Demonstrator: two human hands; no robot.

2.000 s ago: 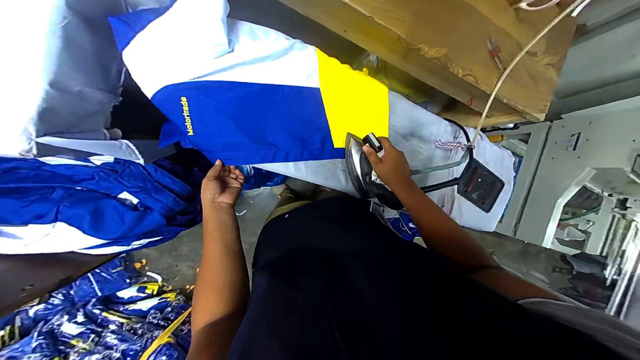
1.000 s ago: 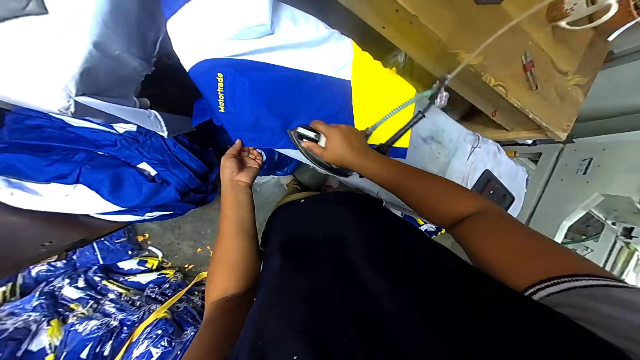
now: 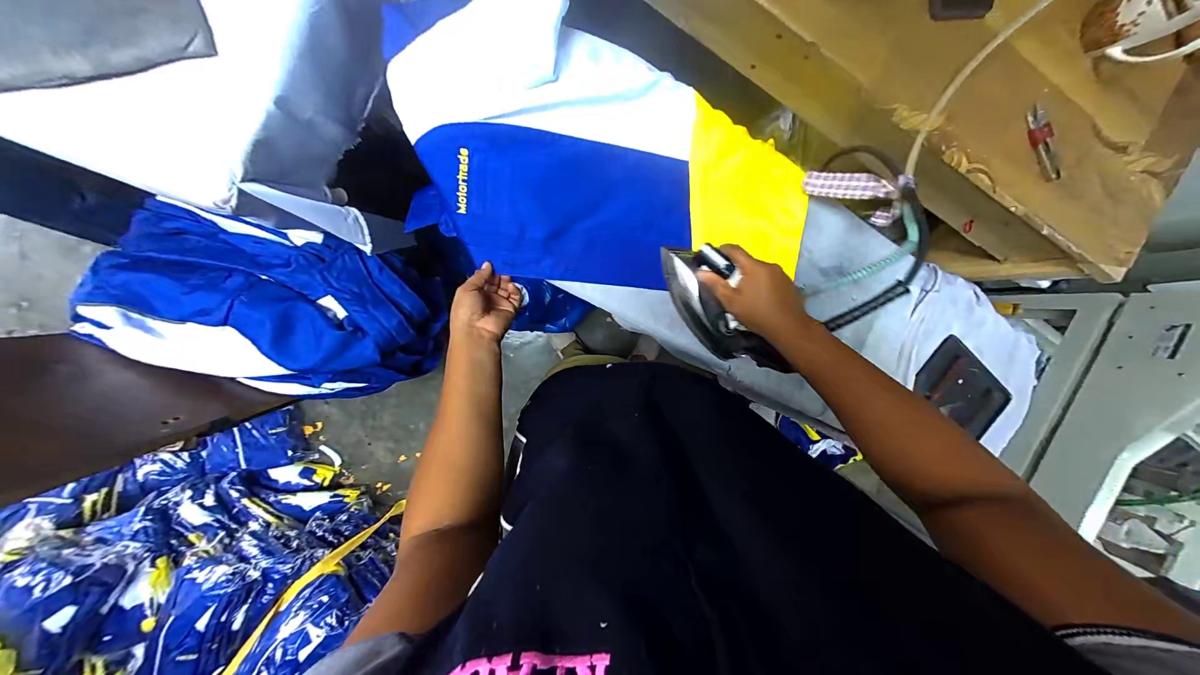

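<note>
A blue, white and yellow garment [image 3: 581, 197] with yellow lettering lies spread on a narrow padded ironing board [image 3: 844, 272]. My right hand [image 3: 757, 292] is closed around the handle of an electric iron [image 3: 698, 305], whose tip is at the garment's near edge by the blue and yellow seam. A cord and a hose run from the iron to the right. At the blue panel's near left edge is my left hand [image 3: 485, 302], palm up with curled fingers; its fingertips touch the cloth, and whether they pinch it I cannot tell.
Blue and white garments [image 3: 253, 291] are heaped at the left. Plastic-wrapped garments [image 3: 197, 553] cover the floor at lower left. A dark iron rest [image 3: 961, 384] sits on the board's right end. Beyond the board stands a wooden table [image 3: 1003, 202] with a small red-handled tool [image 3: 1042, 142].
Since one second ago the iron in my right hand has moved right along the garment's near edge, away from my left hand. My left hand stays at the blue panel's edge.
</note>
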